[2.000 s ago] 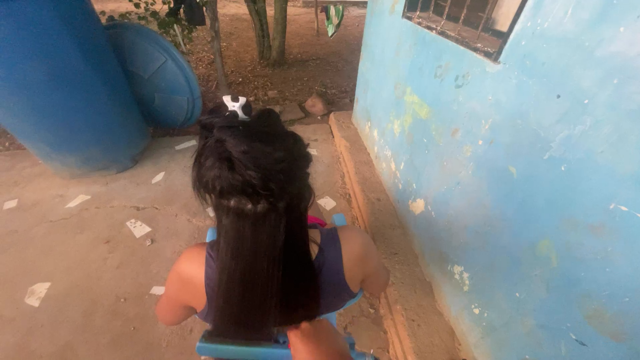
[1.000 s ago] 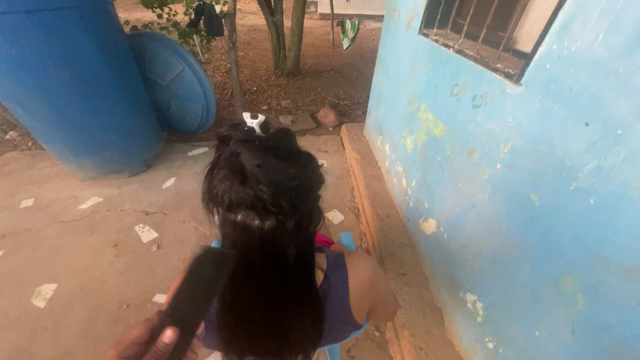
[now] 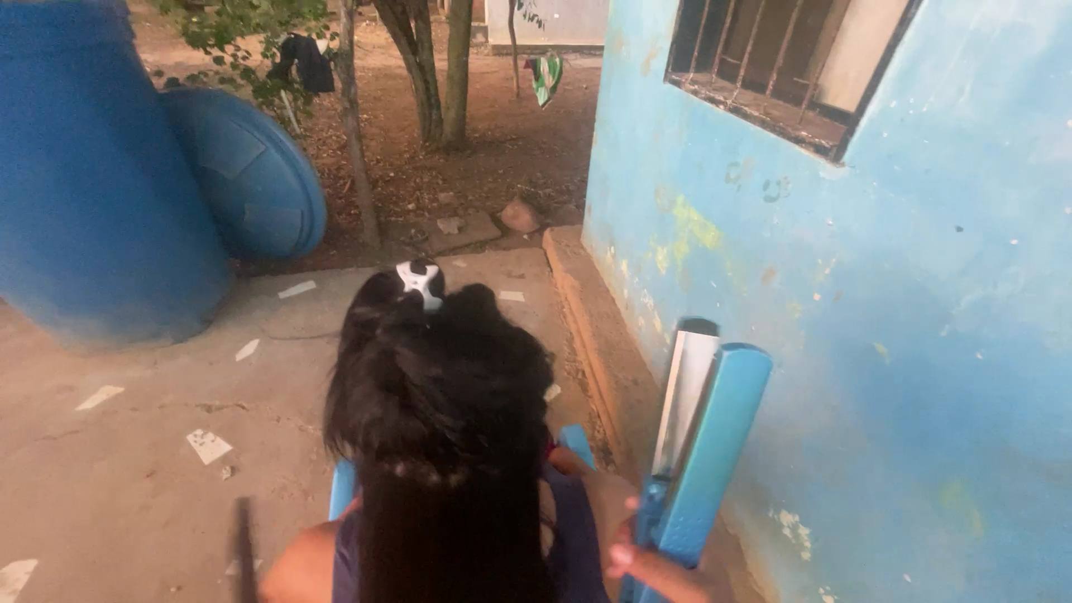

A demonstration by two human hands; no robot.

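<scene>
A person sits with their back to me, long dark hair hanging straight behind. The upper hair is gathered on top under a white and black claw clip. To the right of the hair, my right hand grips a blue hair straightener by its lower part. The straightener points up, its two arms slightly apart, with no hair between the plates. At the lower left, a thin dark object, blurred, rises from the bottom edge, left of the person's shoulder; my left hand is out of view.
A blue plastic chair is under the person. A painted blue wall with a barred window and a low concrete ledge run along the right. A large blue barrel and round blue lid stand back left.
The straightener and my right hand have come into view at the right. My left hand, one second ago near the hair with a dark comb or brush, has left the view.
</scene>
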